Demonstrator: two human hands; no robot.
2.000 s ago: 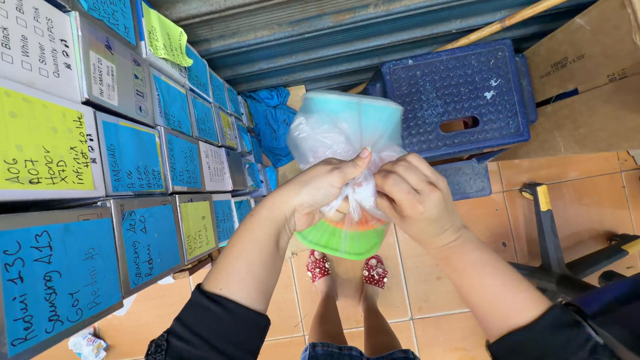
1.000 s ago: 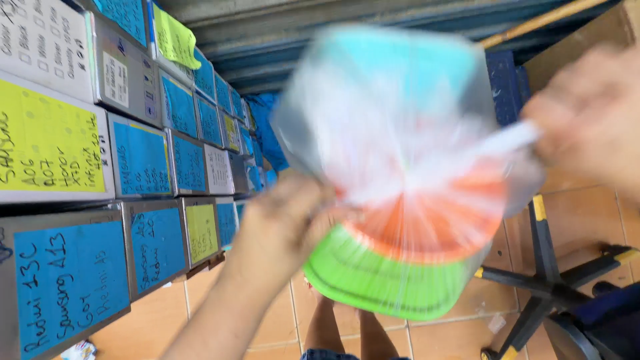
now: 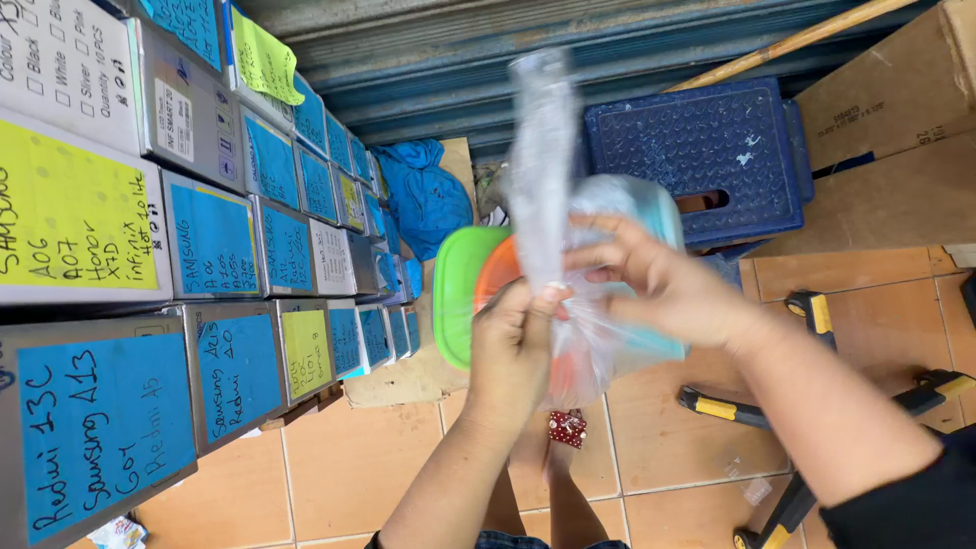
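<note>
A clear plastic bag [image 3: 587,358] hangs in front of me, gathered at its neck, with the loose plastic end standing up above my fingers. Through it show plastic containers or lids: a green one [image 3: 455,297] at the left, an orange one [image 3: 496,267] beside it and a light blue one [image 3: 662,213] at the right. My left hand [image 3: 511,343] pinches the gathered neck between thumb and fingers. Just right of the neck is my right hand [image 3: 656,282], blurred, its fingers spread and touching the plastic; its exact hold is unclear.
Stacked boxes with handwritten blue and yellow notes [image 3: 221,244] line the left side. Behind are a metal roller shutter [image 3: 457,69], a blue plastic stool [image 3: 686,145], a wooden pole [image 3: 793,42] and a cardboard box [image 3: 884,152]. Black and yellow chair-base legs [image 3: 762,415] stand on the tiled floor at right.
The bag has turned, so the green piece shows at the left rather than at the bottom. My right hand has come back from the far right to beside the neck.
</note>
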